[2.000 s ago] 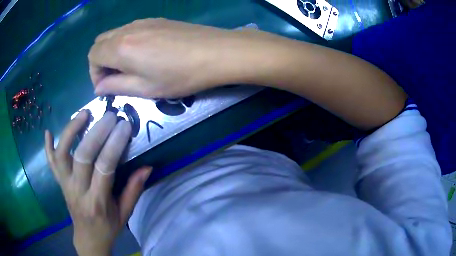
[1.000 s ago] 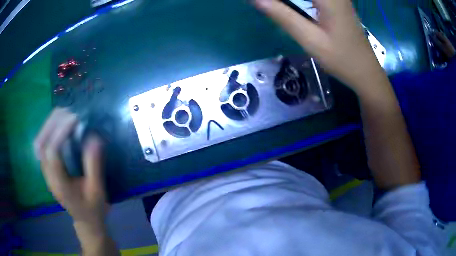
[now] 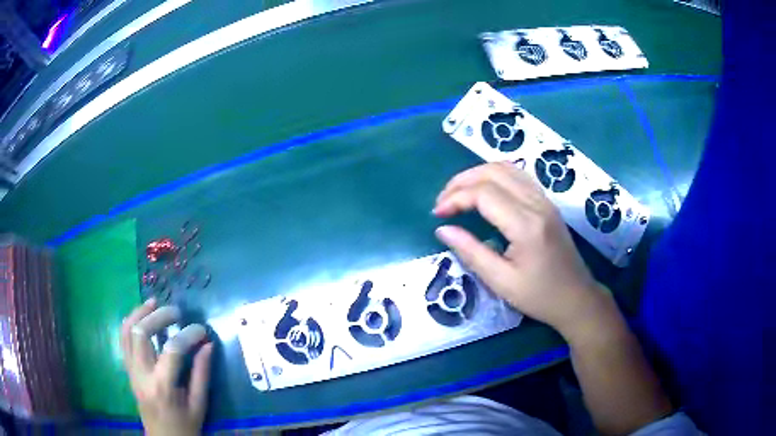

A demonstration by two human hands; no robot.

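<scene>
A silver plate (image 3: 399, 346) with three round dark openings in a row lies near the front edge, with a dark V-like mark between two openings. My right hand (image 3: 523, 247) is over its right end, thumb and fingers apart, nothing seen in it; it hides that corner. My left hand (image 3: 168, 368) is at the lower left, left of the plate, with curled fingers and pale finger cots. Its thumb and index fingertips are close; whether they hold a tiny part cannot be told. Small red-copper parts (image 3: 161, 249) and dark loops lie scattered just beyond it.
A second three-hole plate (image 3: 577, 189) lies diagonally behind my right hand. A third (image 3: 544, 57) lies farther back, past a blue line. A green mat (image 3: 100, 315) is at left, beside a reddish ribbed stack (image 3: 27, 332). A person's blue clothing (image 3: 702, 255) fills the right edge.
The view has shifted, showing more table and plates. My right hand has left the first opening, moved off rightward, and is now over the near plate's right end. My left hand has left the plate.
</scene>
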